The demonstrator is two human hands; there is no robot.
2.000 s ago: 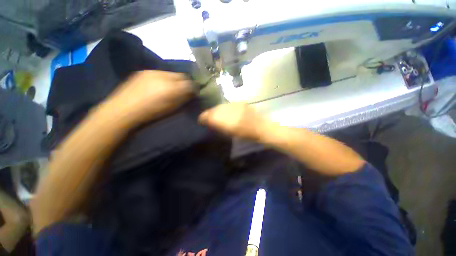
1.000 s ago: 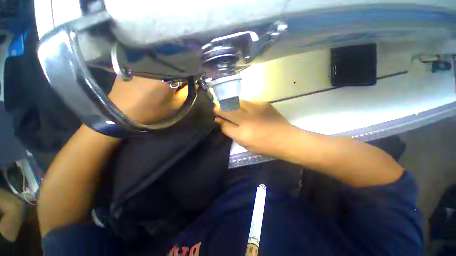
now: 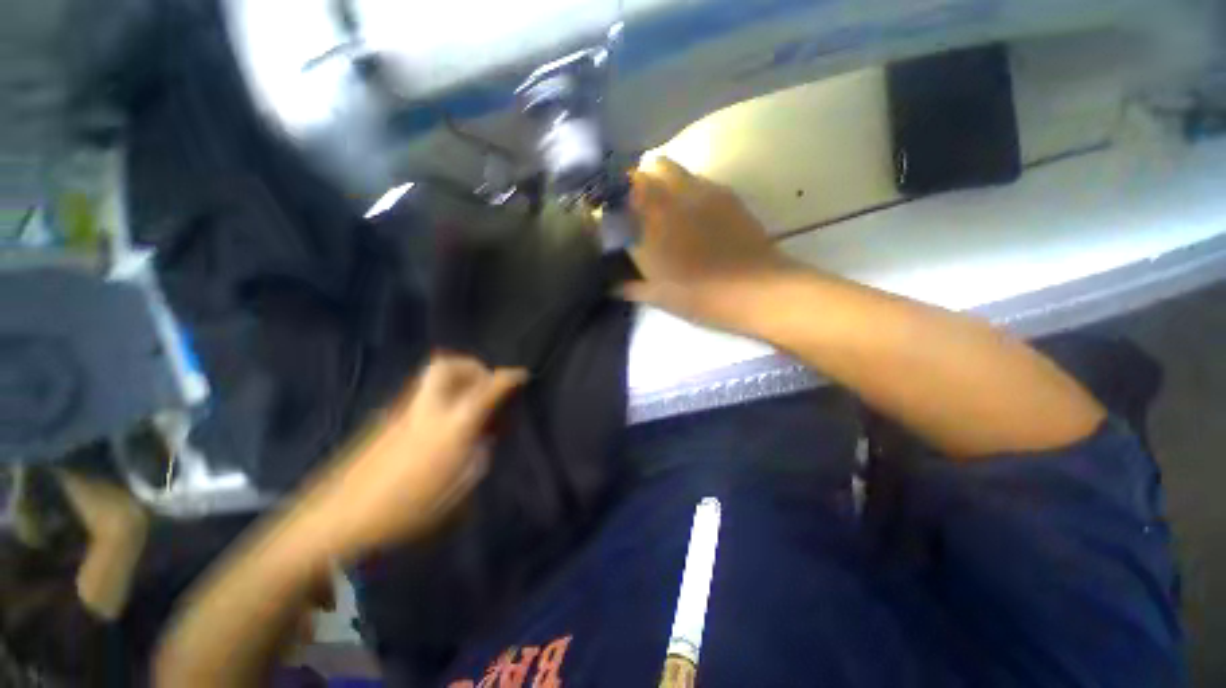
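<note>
A large black garment piece [image 3: 538, 323] lies left of and below the needle area and hangs over the lap. My left hand [image 3: 444, 417] is blurred and pinches the cloth between thumb and fingers, lower left of the presser foot area [image 3: 598, 208]. My right hand [image 3: 699, 242] is just right of the needle area, its fingertips partly hidden behind the machine parts and touching the cloth edge. The sewing machine head [image 3: 444, 47] crosses the top. The needle itself cannot be made out.
A dark smartphone [image 3: 952, 118] lies on the pale machine bed [image 3: 847, 168]. The ruler-marked table edge [image 3: 753, 383] runs below my right forearm. A cigarette [image 3: 695, 578] points up at bottom centre. Another person's arm [image 3: 108, 544] shows at lower left, below a grey machine [image 3: 81, 356].
My left hand has moved from behind the machine head down towards the lap. My right hand has moved slightly up. The view has shifted, and the curved metal guard no longer shows large in front.
</note>
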